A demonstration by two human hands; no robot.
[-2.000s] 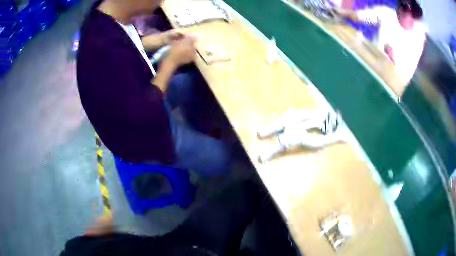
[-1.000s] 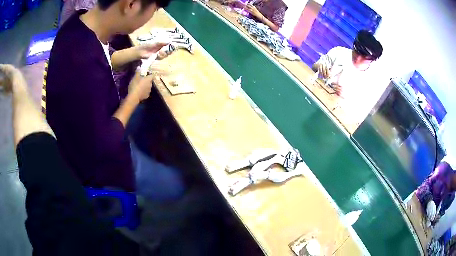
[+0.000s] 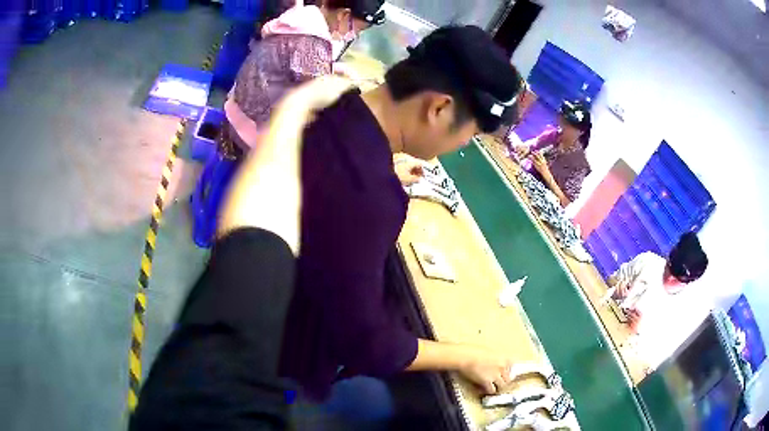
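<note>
My left hand [image 3: 322, 94] is blurred, at the end of my black-sleeved arm. It lies flat at the shoulder of a seated person in a dark purple top [image 3: 354, 227], with no object visible in it. My right hand is not in view. White assembled handles [image 3: 527, 404] with dark-striped heads lie on the tan bench [image 3: 459, 316] at the lower right, cut off by the frame's bottom. The seated person's hand touches them. More such handles [image 3: 434, 189] lie farther up the bench. A square work fixture [image 3: 434, 261] lies between the two groups.
A white squeeze bottle [image 3: 512, 290] stands at the edge of the green belt [image 3: 540, 274]. Other people sit behind and across the belt. Blue crates [image 3: 653, 202] are stacked beyond. Yellow-black tape [image 3: 152, 252] crosses the grey floor at the left.
The view has turned left and up. My left hand has moved from the left edge to the person's shoulder. The person now reaches one hand down to the nearer handles.
</note>
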